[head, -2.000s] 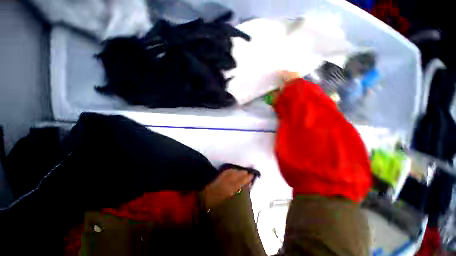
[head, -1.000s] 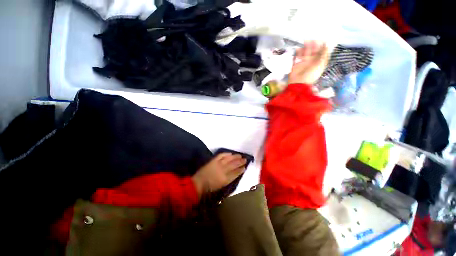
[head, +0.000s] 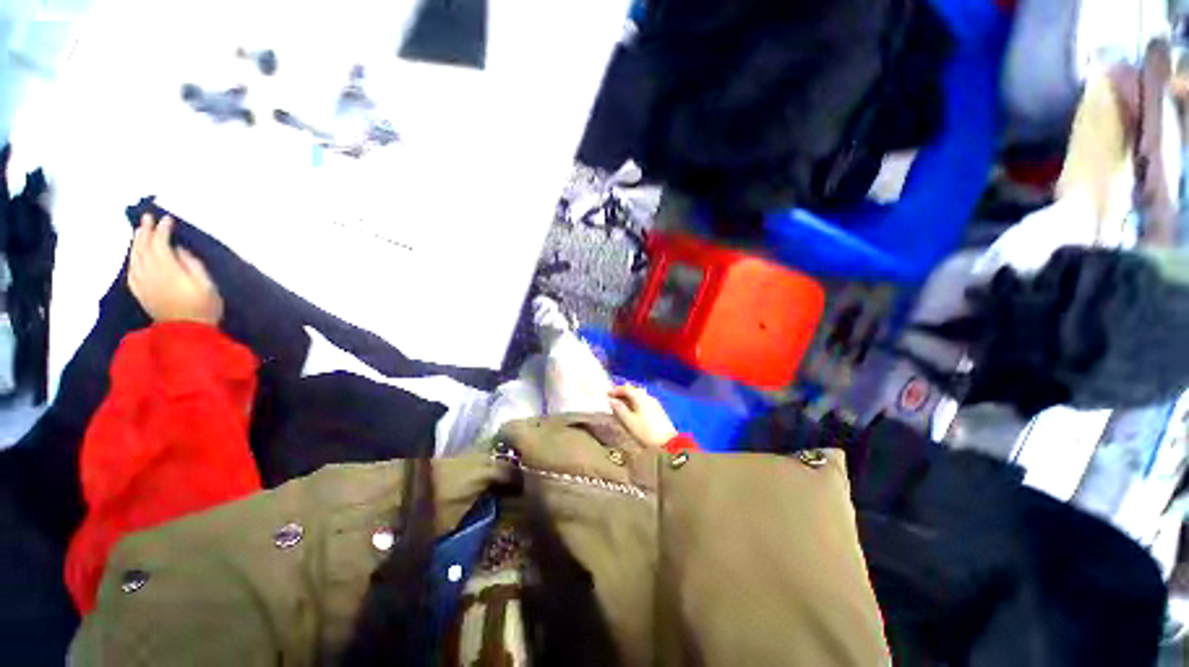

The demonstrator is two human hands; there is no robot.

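Note:
A large dark garment panel (head: 261, 293) lies over the front edge of the white table and hangs down toward my lap. My left hand (head: 176, 276) is at its upper left corner, with the fingers on the cloth edge, holding it. My right hand (head: 642, 414) is low in the middle, small and partly hidden by my brown apron, beside pale cloth (head: 554, 371). Whether it holds anything cannot be told.
The white table (head: 430, 170) bears a black flat rectangle (head: 446, 29) and small blurred items (head: 352, 120). A red stool (head: 763, 319) stands right of the table. Beyond it are a blue crate (head: 945, 196) and dark cloth (head: 782, 104). Grey-black cloth (head: 1082, 326) lies at the far right.
The view has swung right, from the white trough to the floor side. My right hand has left the trough and is now low by my body. My left hand remains on the panel.

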